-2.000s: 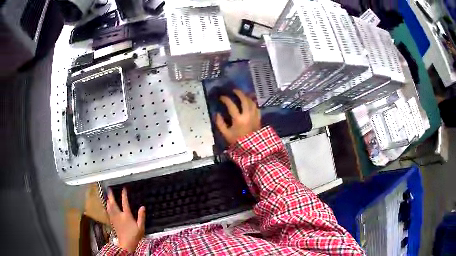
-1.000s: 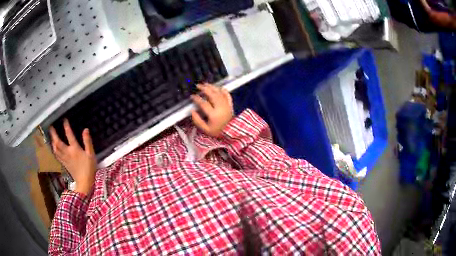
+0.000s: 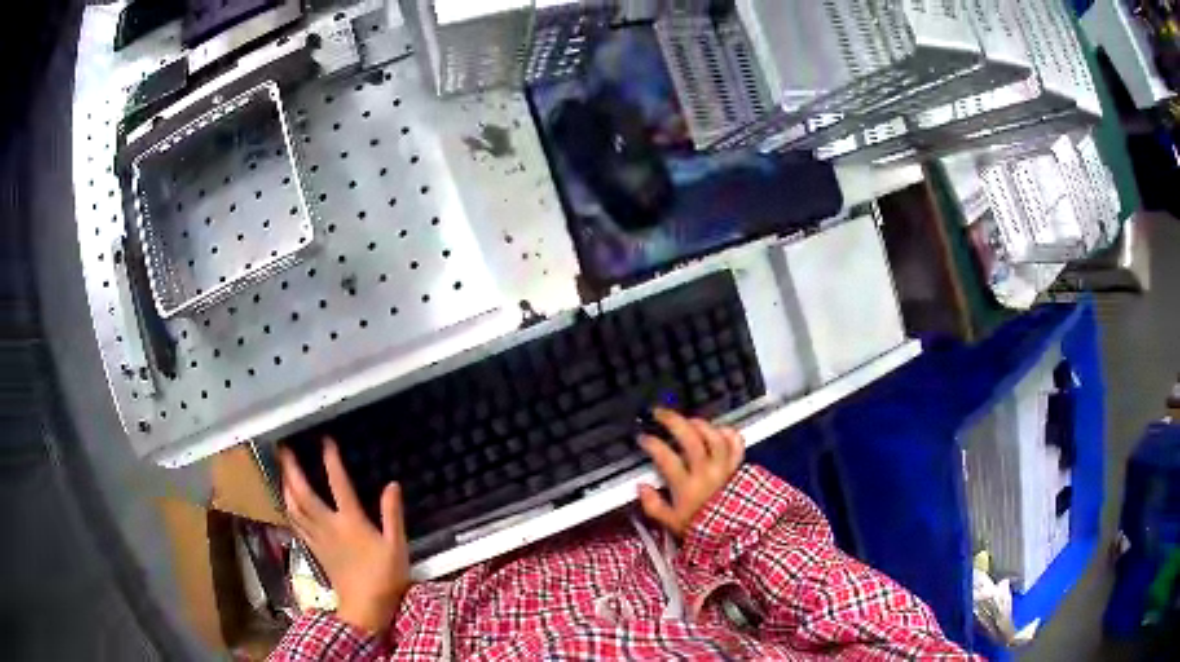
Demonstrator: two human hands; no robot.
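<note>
The long black keyboard (image 3: 531,414) lies on its white pull-out tray. My left hand (image 3: 347,533) rests with spread fingers at the keyboard's left end. My right hand (image 3: 692,468) is at the keyboard's front edge, right of its middle, fingers bent and fingertips on or just over the keys. Neither hand holds anything. The black mouse (image 3: 624,168) lies on the dark patterned pad (image 3: 725,213), with no hand on it. An open perforated housing (image 3: 307,213) sits on the perforated plate (image 3: 388,278) at the left, against the fixture bars.
Slotted metal housings (image 3: 828,52) stand in rows at the back right, with more (image 3: 1055,194) on the side table. A blue crate (image 3: 906,427) holding pale metal parts is on the floor at the right. A cardboard box (image 3: 194,556) is at the lower left.
My right hand has moved from the mouse to the keyboard. My left hand stays at the keyboard's left end. The view dipped down, then came partly back up.
</note>
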